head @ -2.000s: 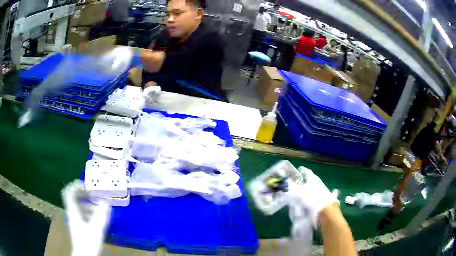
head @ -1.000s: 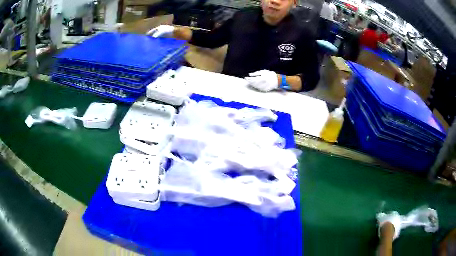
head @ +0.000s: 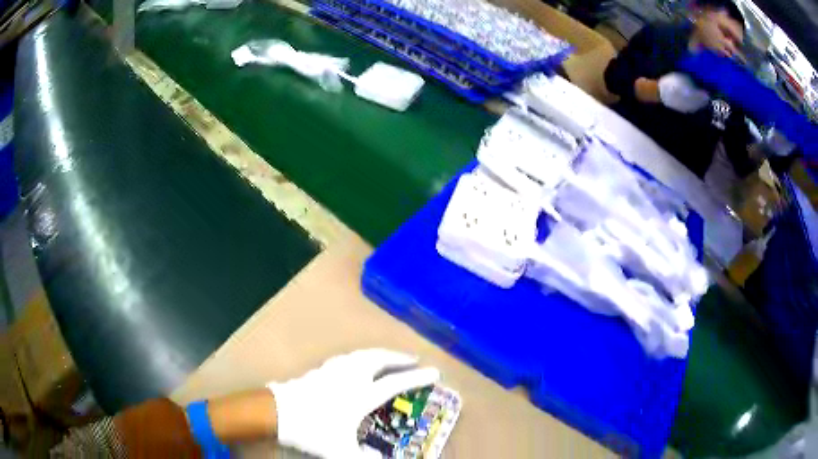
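My left hand (head: 336, 403), in a white glove with a blue wristband, reaches in from the lower left. Its fingers and thumb are around an open white socket housing (head: 444, 421) at the bottom edge, partly cut off. A green circuit board with yellow and dark parts (head: 404, 408) shows inside it. I cannot tell if the housing touches the cardboard. My right hand is not in view. Closed white socket units (head: 489, 224) stand in a row on a blue sheet stack (head: 538, 332), with cloudy plastic sleeves (head: 619, 242) to their right.
A tan cardboard mat (head: 305, 314) lies under the work. One bagged unit (head: 388, 85) lies on the green conveyor (head: 296, 134). Another blue stack (head: 448, 45) holds small white items at the back. A person (head: 686, 99) opposite holds a blue sheet (head: 753, 94).
The view has swung left and down. My left hand is now at the open housing; earlier my right hand held an open housing. The person opposite has lifted a blue sheet.
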